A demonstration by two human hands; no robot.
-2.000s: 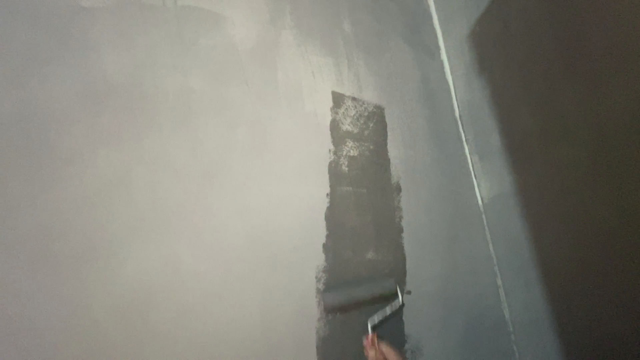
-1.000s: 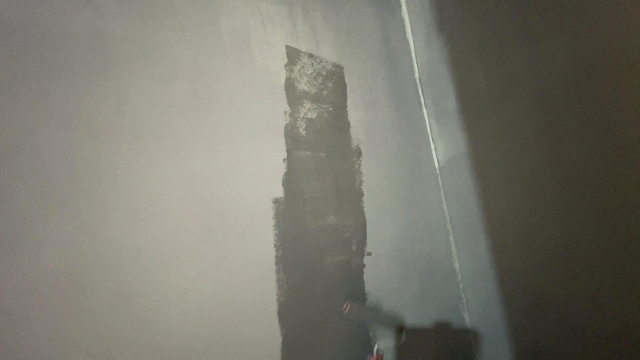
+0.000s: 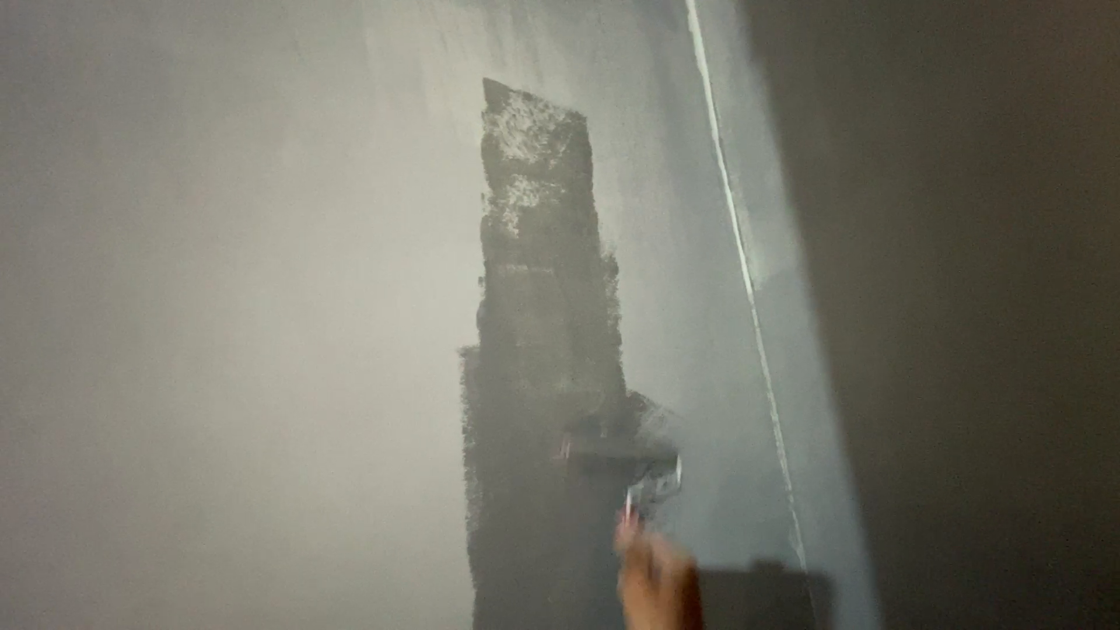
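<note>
My right hand (image 3: 658,577) is at the lower edge of the head view, a little right of the middle, closed around the handle of a paint roller (image 3: 623,455). The roller lies sideways on the wall, across the right edge of a dark grey band of paint (image 3: 547,350); it is blurred by motion. Lighter patches show through the band near its top, and its sides are ragged. My left hand is not in view.
Around the band is a lighter grey wall (image 3: 262,332). A thin pale line (image 3: 744,262) runs down the wall at a slant, right of the band. Beyond it lies a broad dark area (image 3: 962,306). A blocky shadow (image 3: 770,595) falls at the lower right.
The dark band is wider in its lower part, on the left and, since a second ago, on the right beside the roller. My right hand, out of sight a second ago, is back in view.
</note>
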